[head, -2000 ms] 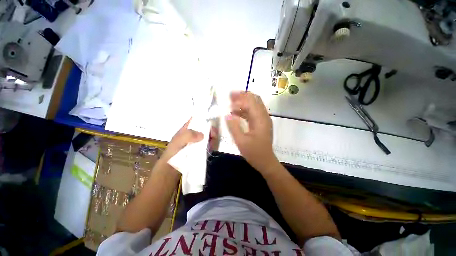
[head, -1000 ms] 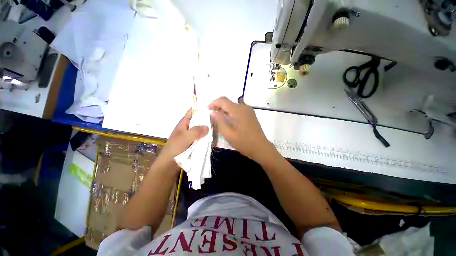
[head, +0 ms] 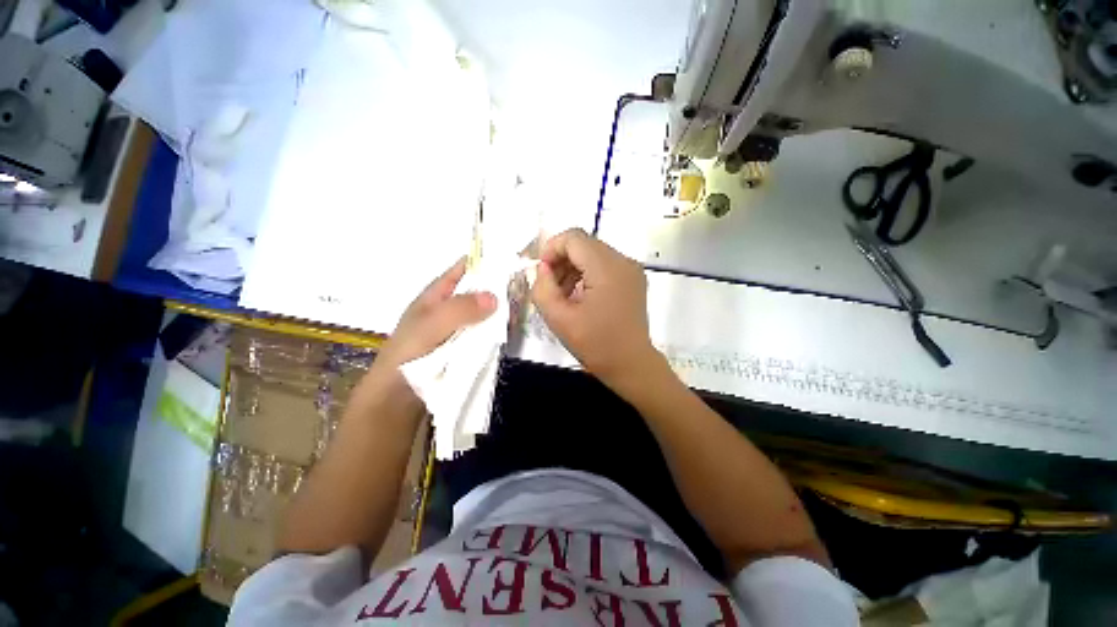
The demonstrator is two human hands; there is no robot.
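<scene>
A white fabric piece (head: 458, 377) hangs in folds over the front edge of the table, above my lap. My left hand (head: 439, 321) is shut on it from the left, thumb on top. My right hand (head: 593, 294) pinches the upper right edge of the fabric between thumb and fingertips, with the other fingers curled. The upper part of the fabric is washed out against the white table, so its far outline is hard to tell.
The sewing machine (head: 906, 86) stands at the right, its needle area (head: 688, 186) lit yellow. Black-handled scissors (head: 891, 194) and a slim silver tool (head: 900, 289) lie beneath its arm. A taped carton (head: 272, 423) is at lower left. White cloth (head: 208, 221) lies at left.
My right hand has moved from a blurred, raised pose to a pinch at the fabric's edge. The lower end of the fabric has swung slightly left and fanned out.
</scene>
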